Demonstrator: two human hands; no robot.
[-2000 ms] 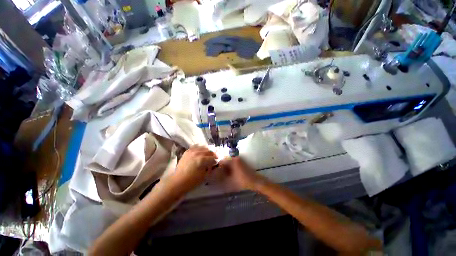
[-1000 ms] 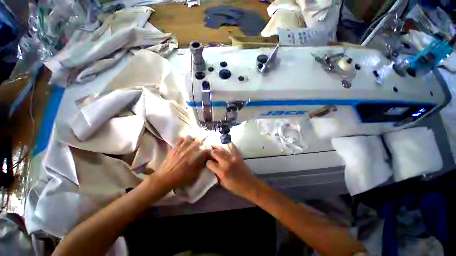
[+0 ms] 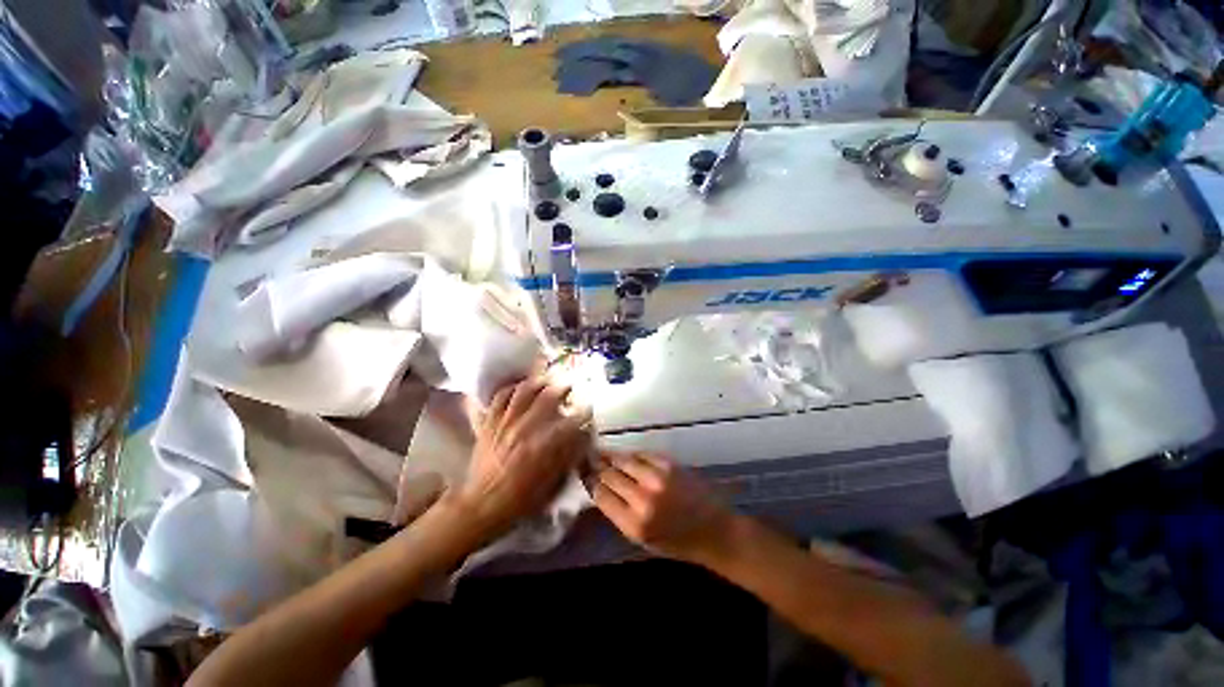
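Observation:
The beige garment piece (image 3: pixel 322 456) lies bunched left of the needle and hangs over the table's front edge. My left hand (image 3: pixel 526 440) lies on the cloth just in front of the presser foot (image 3: pixel 616 360), fingers bent over it near the lit needle area. My right hand (image 3: pixel 651 499) is lower and to the right, at the table's front edge, with its fingertips pinching the cloth's edge beside my left hand. The white sewing machine (image 3: pixel 805 215) stands behind both hands. The exact seam under the fingers is hidden.
Flatter beige cut panels (image 3: pixel 322 141) lie at the back left, beside clear plastic bags (image 3: pixel 181 101). A crumpled white tuft (image 3: pixel 785 362) is on the bed. Two white pads (image 3: pixel 1000 427) sit at the right front edge. Grey scraps (image 3: pixel 631 65) lie on the brown board behind.
My right hand has moved from beside the presser foot down to the front edge. My left hand has moved slightly right and down. The bunched cloth has shifted and refolded.

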